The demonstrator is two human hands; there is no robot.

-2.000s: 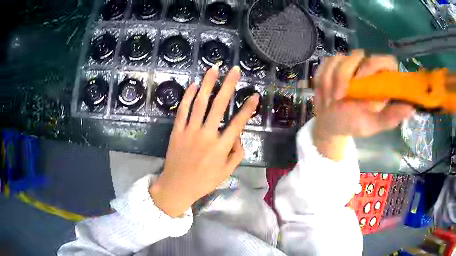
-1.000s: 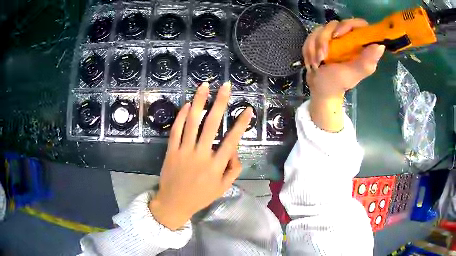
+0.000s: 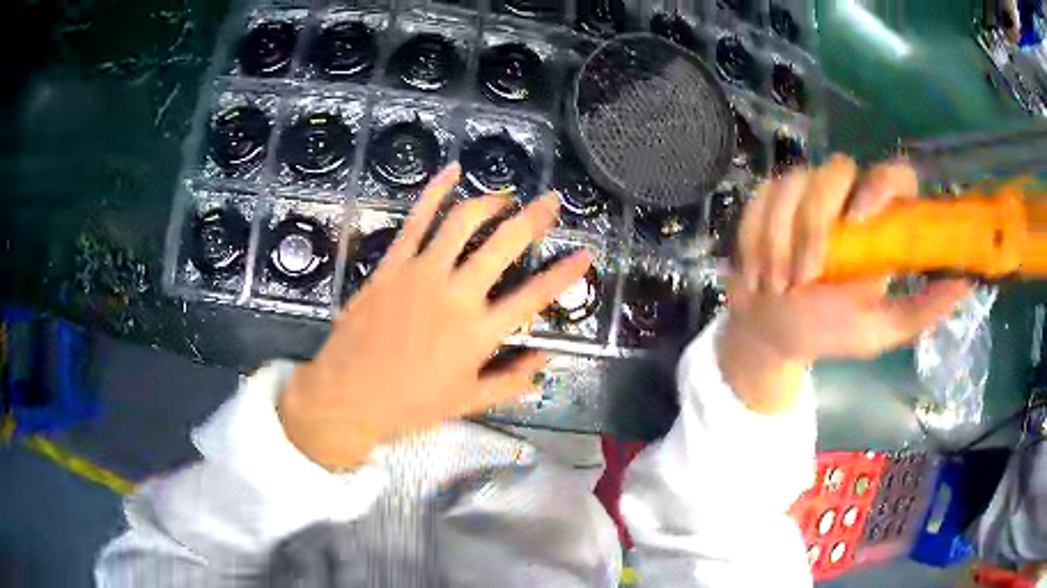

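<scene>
My right hand (image 3: 821,258) is closed around an orange electric screwdriver (image 3: 930,239), its front end pointing left over the tray; the bit tip is blurred. My left hand (image 3: 425,316) lies spread, palm down, over the near row of a clear blister tray (image 3: 258,308), with no object visible in it and some pockets hidden beneath. Round black parts (image 3: 319,142) sit in the tray's pockets. One near-row part with a pale centre (image 3: 299,253) is left of my left hand. A round dark grey dish (image 3: 652,121) with a dotted surface lies on the tray.
The dark green bench top (image 3: 103,149) surrounds the tray. A crumpled clear plastic bag (image 3: 955,362) lies right of my right hand. Below the bench edge at right are a red tray (image 3: 836,517) with white-ringed items and a blue bin (image 3: 959,505). Another blue bin (image 3: 52,368) is at left.
The screwdriver has swung from the dish's edge down towards the near rows and is now level. My left hand has shifted left and its fingers are spread wider. The whole view has shifted slightly.
</scene>
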